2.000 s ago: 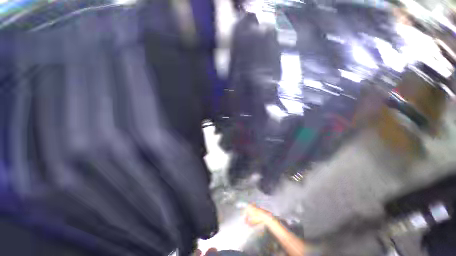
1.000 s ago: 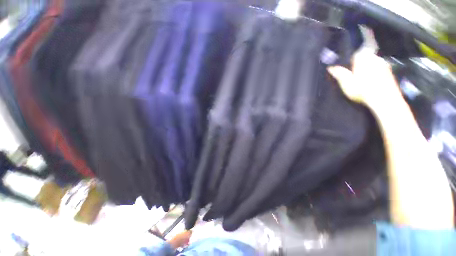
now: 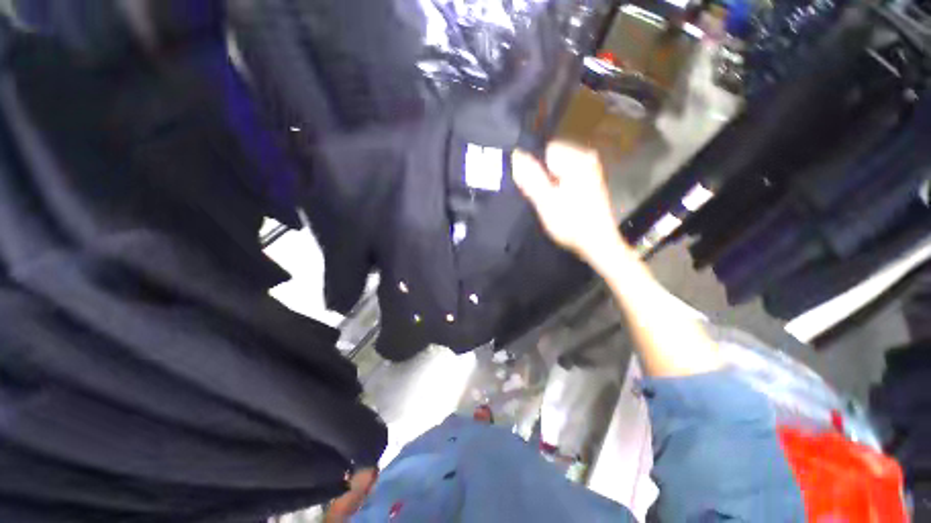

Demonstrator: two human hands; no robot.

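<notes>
A dark suit jacket (image 3: pixel 408 220) hangs ahead of me, with a white rectangular label (image 3: pixel 484 168) and small shiny buttons near its lower edge. Glossy clear film (image 3: pixel 475 41) lies over dark cloth above it. My right hand (image 3: pixel 564 199) is at the jacket's right edge, beside the label, its fingers bent; whether it grips cloth cannot be told. My left hand (image 3: pixel 352 492) shows only in part at the bottom, against the lower edge of the dark garments (image 3: pixel 174 337) at left; its fingers are hidden.
Dense dark garments fill the left side. More dark garments (image 3: pixel 817 225) hang at right, one with a white strip. Cardboard boxes (image 3: pixel 613 112) stand beyond the jacket. An orange-red plastic bag (image 3: pixel 842 475) lies at lower right, by clear film.
The view has swung away from the grey and blue garment row. My right hand, earlier raised at upper right, is now lower beside the labelled jacket. My left hand remains low.
</notes>
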